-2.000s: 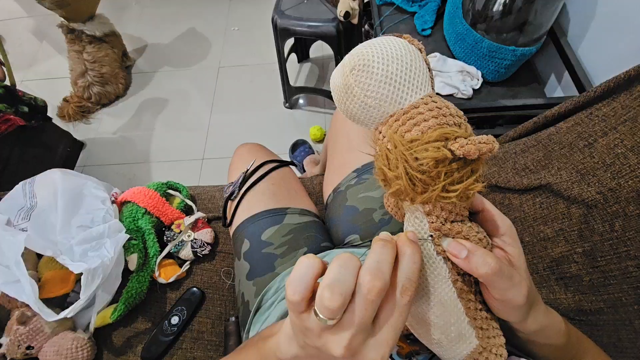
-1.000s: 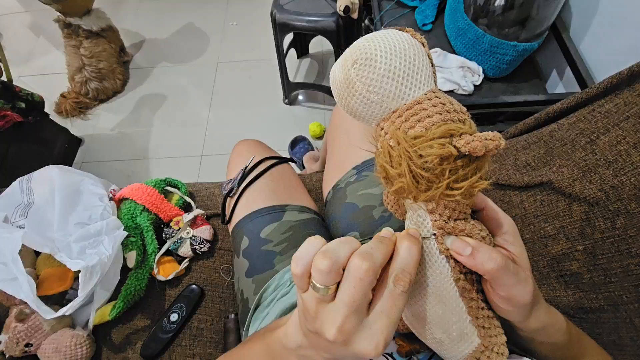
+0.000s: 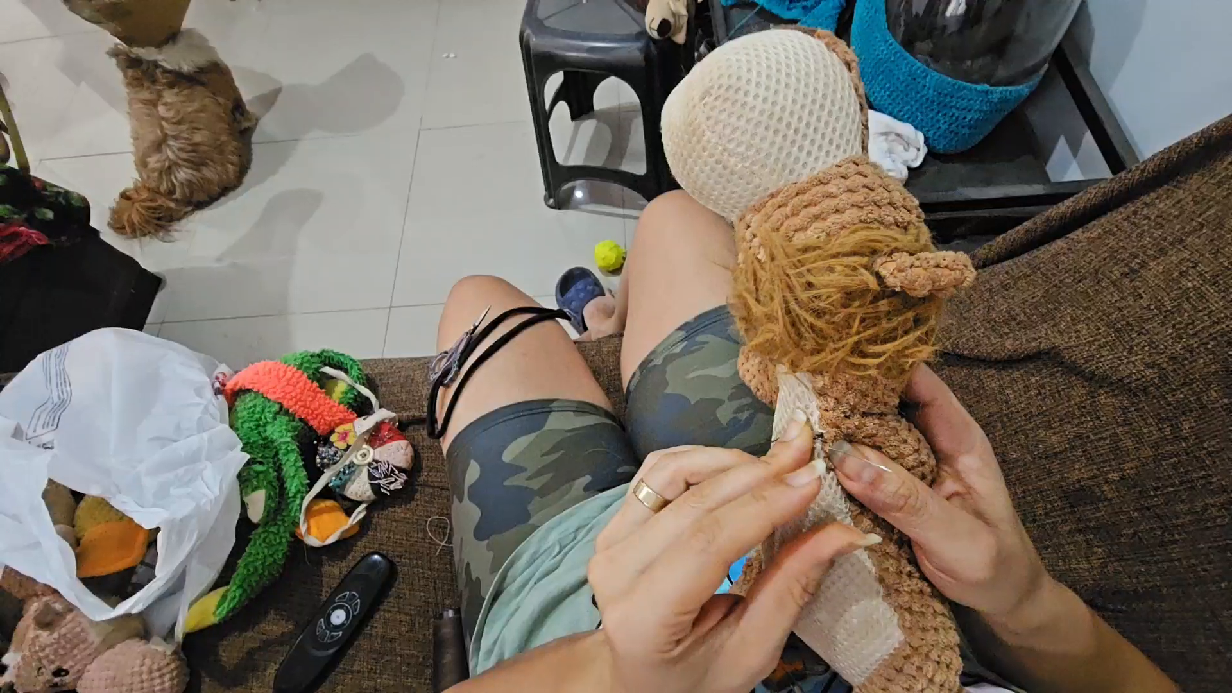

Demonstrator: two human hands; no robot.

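A crocheted stuffed animal in brown yarn, with a cream muzzle, a tuft of golden hair and a cream belly panel, lies in my lap against my hands. My right hand grips its side, the thumb pressed at the seam between brown yarn and belly panel. My left hand, wearing a ring, has its fingertips at the same seam, just left of that thumb. A thin dark bit, possibly a needle or thread, shows between the fingertips; it is too small to tell. Black cord with small scissors lies over my left knee.
On the sofa at left are a white plastic bag, a green crocheted toy, a pink toy and a black remote control. Beyond are a dark plastic stool, a dog and a yellow ball.
My left hand's thumb has opened away from its fingertips, which remain near the seam. My right hand holds the stuffed animal in much the same place.
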